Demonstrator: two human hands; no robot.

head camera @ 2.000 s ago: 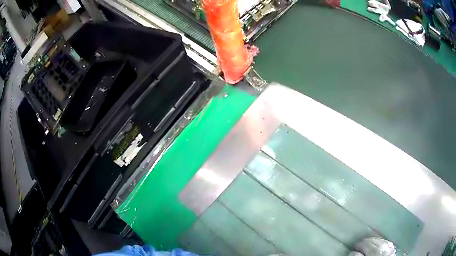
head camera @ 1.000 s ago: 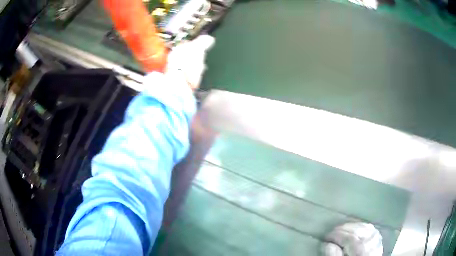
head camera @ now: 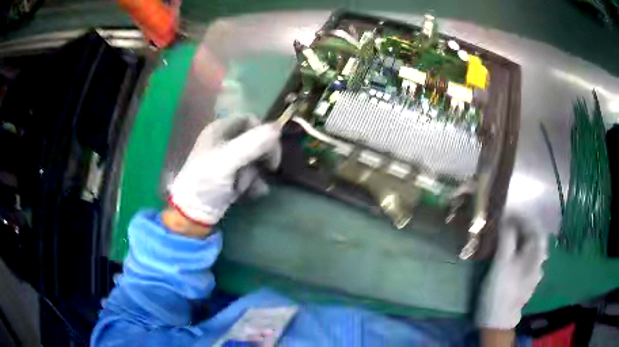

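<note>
A black soldering carrier (head camera: 502, 135) lies slightly tilted over the bench in front of me. It holds a green circuit board (head camera: 400, 54) with a ribbed silver heatsink (head camera: 407, 132) and a yellow component (head camera: 477, 72). Metal latches (head camera: 475, 237) show at its lower right corner. My gloved left hand (head camera: 231, 162) is closed at the carrier's left edge, by a latch; its fingertips are blurred. My gloved right hand (head camera: 512, 271) is beside the lower right corner, blurred, and its hold on the carrier cannot be made out.
Thin green edge strips (head camera: 589, 176) lie in a pile at the right, with a loose one beside them. Black totes (head camera: 74, 156) stand at the left. The orange-wrapped post (head camera: 153, 20) is at the upper left, by the green conveyor belt (head camera: 271, 5).
The carrier with its board now lies over the bench's green mat. My left hand has come back from beside the post to the carrier's left edge. My right hand is now beside the carrier's corner.
</note>
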